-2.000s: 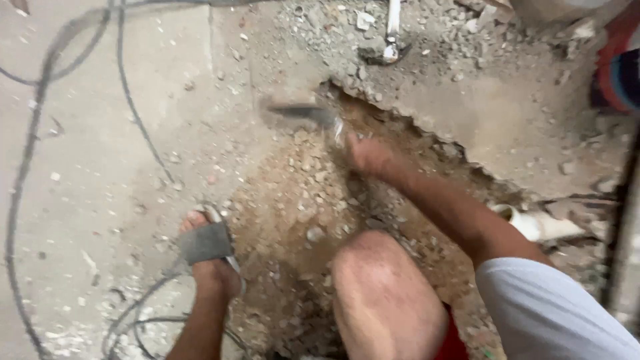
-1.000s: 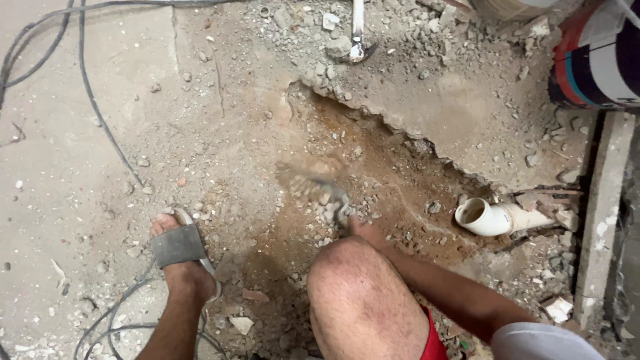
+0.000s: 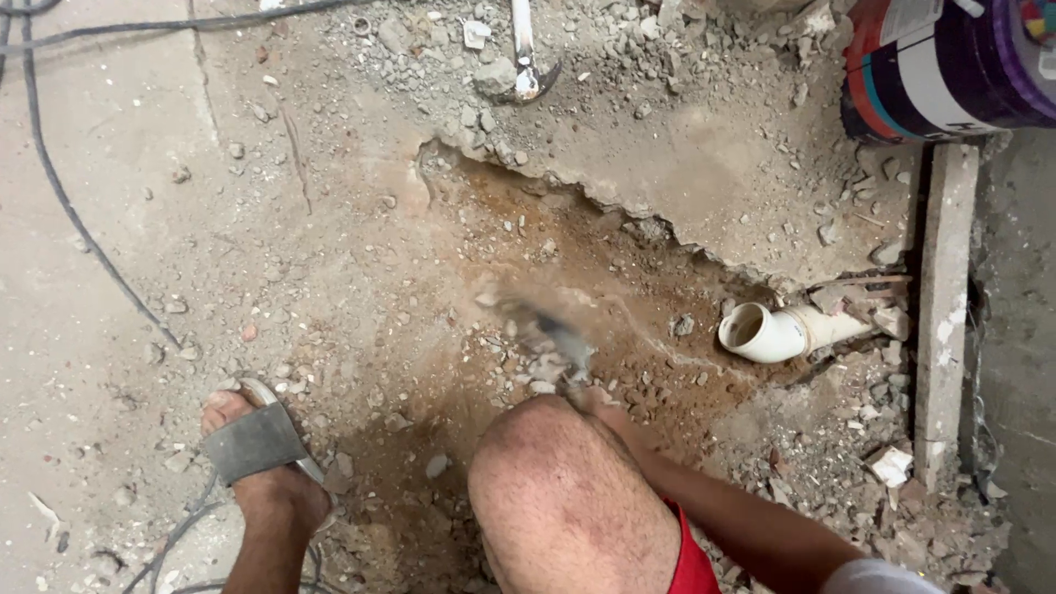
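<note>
My right hand (image 3: pixel 596 402) is beside my knee, partly hidden by it, and closed on the handle of a metal trowel (image 3: pixel 561 334). The trowel's blade is blurred by motion and lies low over loose rubble and brown soil in a broken-out trench (image 3: pixel 652 289) in the concrete floor. Small pale stones lie at the blade. At the trench's right end, an open white plastic pipe elbow (image 3: pixel 763 332) points up and to the left. My left hand is out of view.
A claw hammer (image 3: pixel 525 58) lies among rubble at the top. A paint bucket (image 3: pixel 932 74) is at the upper right, above a narrow concrete strip (image 3: pixel 946 313) along the wall. A dark cable (image 3: pixel 70 202) crosses the floor at left. My sandalled foot (image 3: pixel 256 445) is at lower left.
My right hand and the trowel have moved from near the trench's upper end down to beside my knee. The view has shifted, and the pipe elbow and bucket show more fully.
</note>
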